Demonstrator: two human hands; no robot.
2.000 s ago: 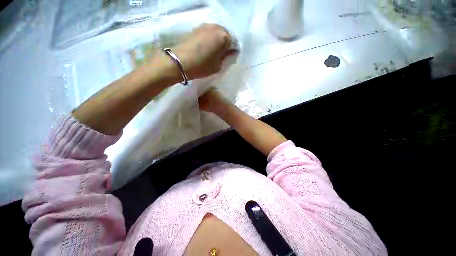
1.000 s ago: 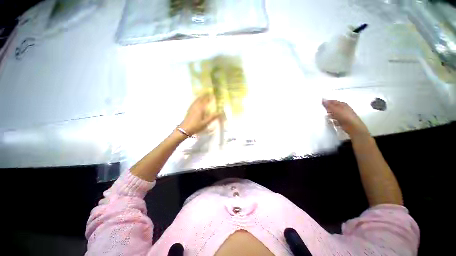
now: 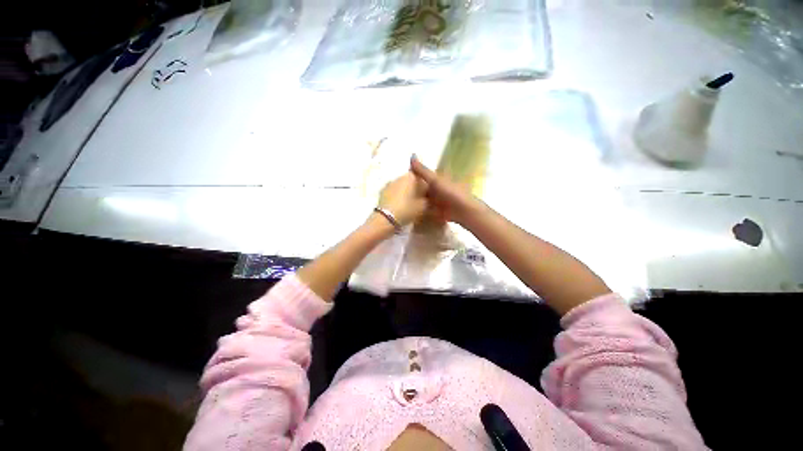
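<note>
A large clear plastic bag [image 3: 537,238] with a yellow-gold print [image 3: 468,154] lies in front of me, partly lost in glare. Its print looks narrower, and the film is creased near the table's front edge. A small barcode sticker [image 3: 474,256] shows near its lower edge. My left hand [image 3: 405,197] is curled over the bag's left part, left of the print. My right hand [image 3: 447,195] reaches across the bag and touches my left hand, with one fingertip pointing up. The hands overlap, so whether either grips film is hidden.
A thicker filled bag with gold print [image 3: 519,72] lies at the far side of the white table [image 3: 290,158]. A white squeeze bottle [image 3: 678,128] with a dark tip stands at right. Eyeglasses [image 3: 167,74] lie at left. A dark spot [image 3: 747,232] marks the table at right.
My right hand has moved left from the bag's right side to meet my left hand. The gold print looks narrower. The view has shifted, so the far bag and bottle appear further right.
</note>
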